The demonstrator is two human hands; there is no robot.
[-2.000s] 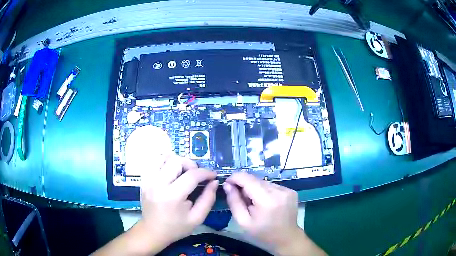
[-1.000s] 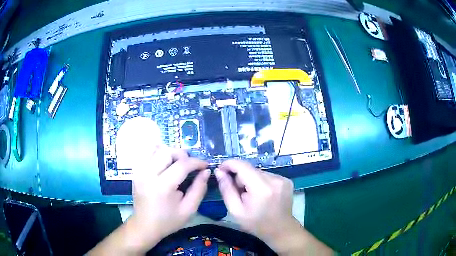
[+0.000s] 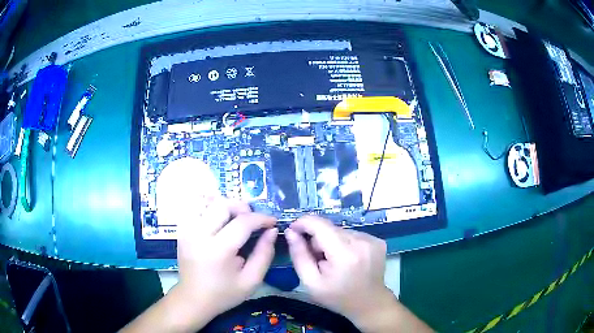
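Observation:
The open laptop chassis (image 3: 438, 188) lies in front of me with its black edge around it. The motherboard (image 3: 195, 144) sits in it below the long black battery (image 3: 286, 81). The orange flat cable (image 3: 371, 107) bends across the right part. My left hand (image 3: 225, 250) and my right hand (image 3: 335, 260) are at the front edge, fingertips bent together and almost touching. A small dark thing, perhaps a ribbon cable or connector, lies between the fingertips and is mostly hidden. I cannot tell if either hand grips it.
A blue tray (image 3: 47, 97), small modules (image 3: 79, 134) and a green-handled tool (image 3: 26, 169) lie at left. Tweezers (image 3: 452, 84), white fans (image 3: 521, 164) and a black laptop part (image 3: 553, 110) are at right. A metal rail (image 3: 260, 14) runs behind the mat.
The view has shifted slightly. Both hands stay at the chassis's front edge with fingertips close together, with only small finger movements. The laptop and loose parts keep their places.

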